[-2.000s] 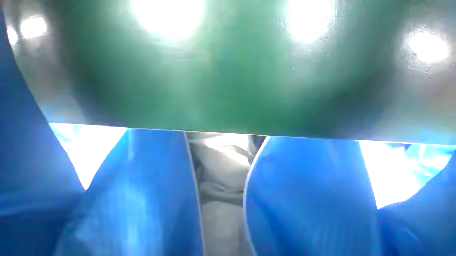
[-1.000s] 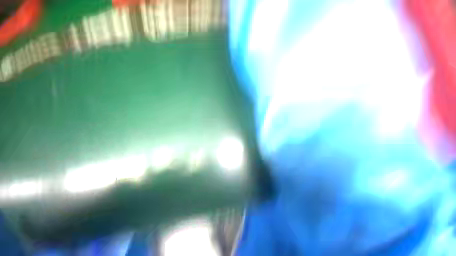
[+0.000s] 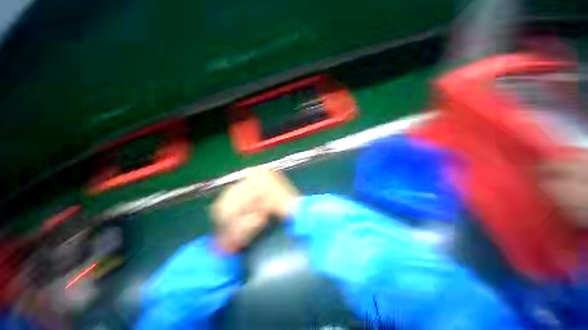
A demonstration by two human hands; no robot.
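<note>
The frame is heavily blurred. My left hand and my right hand are close together, touching or overlapping, at the bench's far edge near the picture's middle. Whether they hold anything cannot be seen. Beyond them on the green conveyor lie two red-orange holding frames, one straight ahead and one further left, each with a dark tablet unit inside. Fine detail of the units is lost in the blur.
A worn pale metal edge runs between bench and conveyor. A blue bin stands right of my right hand. A large red stack is at the right, with part of a person's hand beside it. Blurred dark equipment shows at lower left.
The view has swung up from the green bench and my lap to the conveyor. Both hands, the red-orange frames and the blue bin have come into view.
</note>
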